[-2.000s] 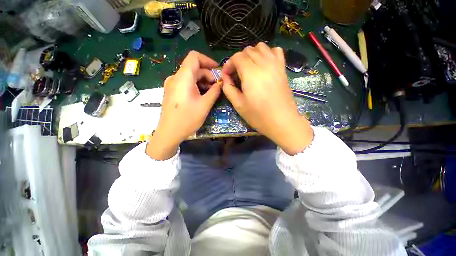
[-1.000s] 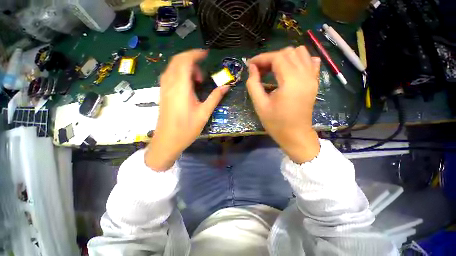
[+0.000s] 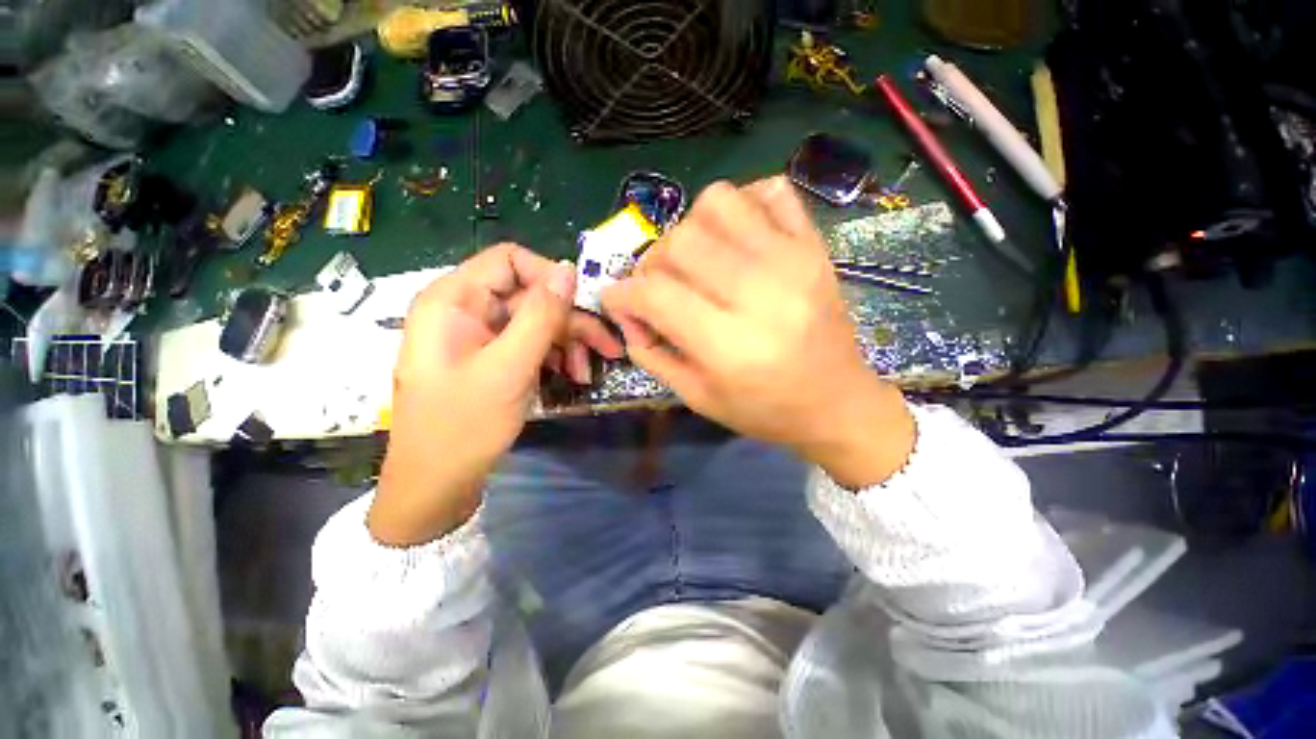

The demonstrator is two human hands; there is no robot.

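Note:
A smartwatch case [image 3: 650, 192], dark with a silvery rim, lies on the green bench top just beyond my hands. A battery [image 3: 621, 231] with a yellow tape edge sits against its near side. A small white piece with dark spots [image 3: 596, 266] shows between the battery and my fingertips. My left hand [image 3: 484, 347] is at its lower left, thumb and index finger together at the piece's edge. My right hand [image 3: 751, 311] is at its right, fingers curled, fingertips close to the piece. What the fingertips hold is partly hidden.
A fan with a round grille [image 3: 652, 58] stands behind. Tweezers [image 3: 883, 276], a display [image 3: 830, 166], a red pen [image 3: 938, 156] and a white marker pen [image 3: 996, 127] lie right. A white work sheet [image 3: 325, 361], another watch case [image 3: 254, 324] and another battery [image 3: 348, 210] are left.
My left hand has moved left and down, its fingers closing. My right hand has moved left toward it. A white spotted piece now shows by the battery. The bench view has shifted slightly.

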